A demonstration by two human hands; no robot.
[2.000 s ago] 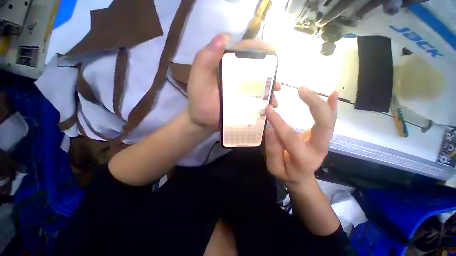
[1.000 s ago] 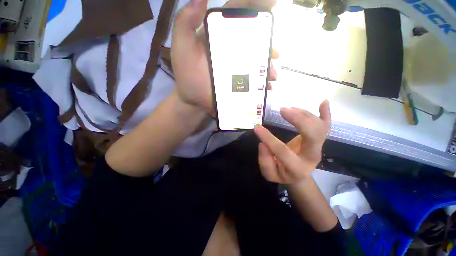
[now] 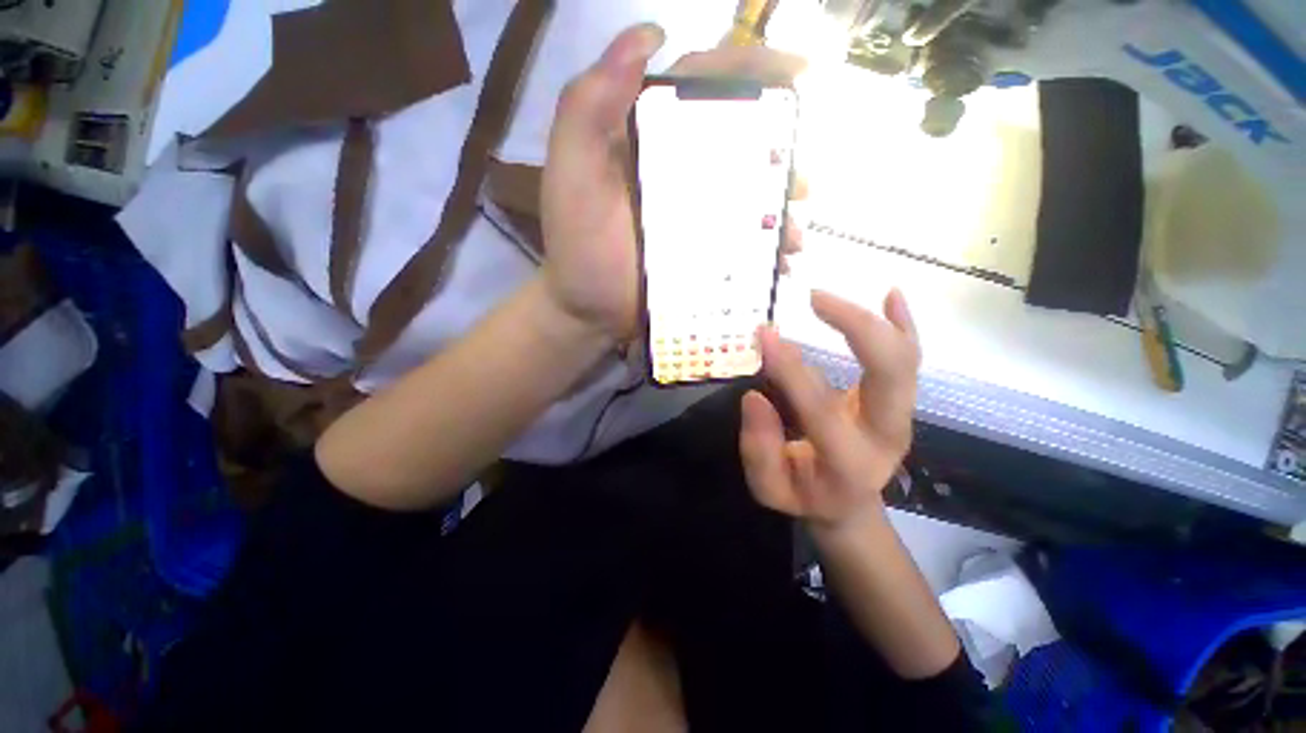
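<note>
A smartphone point(image 3: 712, 236) with a bright screen is upright in my left hand point(image 3: 590, 201), whose fingers wrap round behind it. Rows of small coloured icons show at the bottom of the screen. My right hand point(image 3: 838, 415) holds nothing, its fingers apart and bent, with the index fingertip at the screen's lower right corner. White-backed fabric point(image 3: 294, 215) with brown strips point(image 3: 458, 201) lies bunched to the left, partly behind my left hand and forearm.
The sewing machine head point(image 3: 1174, 72) with "JACK" lettering and lamp glare is at upper right. A black rectangle point(image 3: 1086, 193) and a yellow-green tool point(image 3: 1159, 341) lie on its right. Blue crates point(image 3: 1203, 616) stand at lower right and at left point(image 3: 158, 473).
The phone's screen has changed from a keyboard-like view, through a small grey box, to coloured icons. The framing shifted up and back. The phone stays in my left hand; my right hand stays near its lower corner.
</note>
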